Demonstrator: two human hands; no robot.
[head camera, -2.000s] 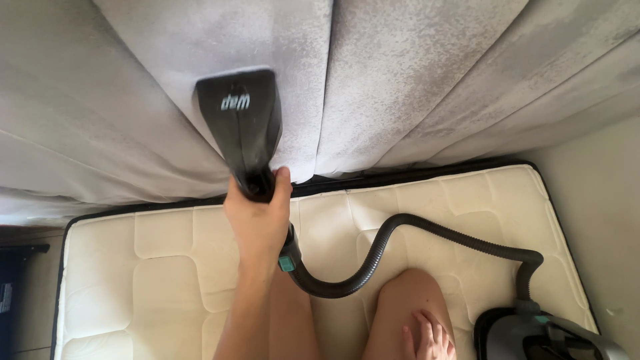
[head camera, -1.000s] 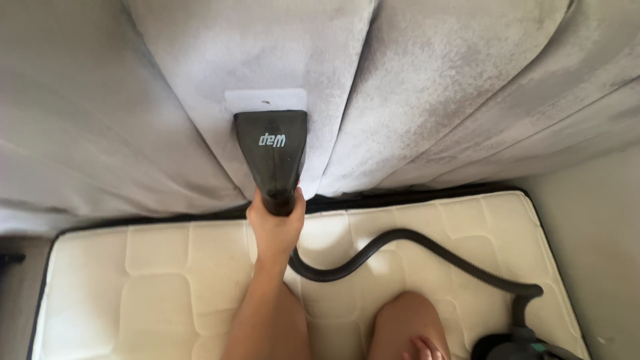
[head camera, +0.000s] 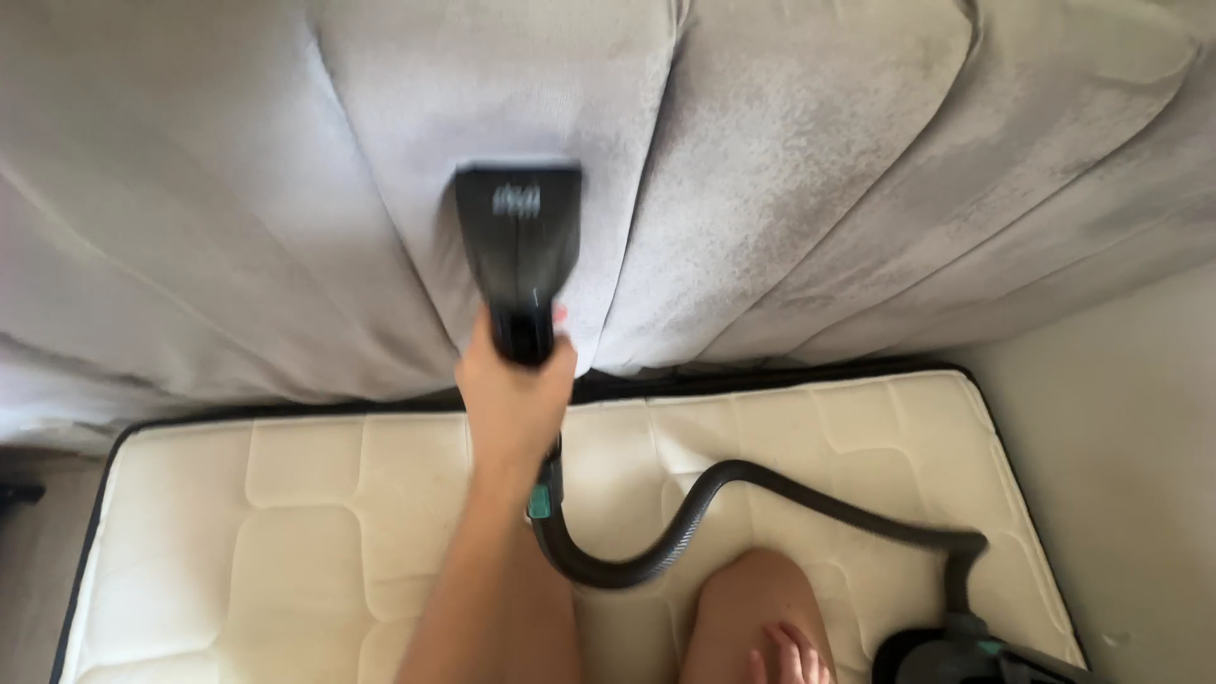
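Observation:
My left hand (head camera: 518, 408) grips the neck of a black Wap upholstery cleaner nozzle (head camera: 521, 233), whose wide flat end lies against the grey velvet channel-tufted upholstery (head camera: 760, 161). A black corrugated hose (head camera: 617, 570) with a teal part near the handle curves from under that hand to the dark cleaner body (head camera: 959, 655) at the bottom right. My right hand (head camera: 788, 655) rests on my right knee, its fingers slightly apart and only partly in view, with nothing seen in it.
Beneath me lies a cream quilted mattress (head camera: 304, 503) with black edging, up against the upholstery. A pale wall (head camera: 1121, 427) stands at the right. Floor (head camera: 43, 541) shows at the far left, with a small dark object (head camera: 21, 494) on it.
My left hand has moved the nozzle along the grey upholstery; a pale strip with a small hole, seen beyond its end one second ago, no longer shows. My right hand stays by my knee.

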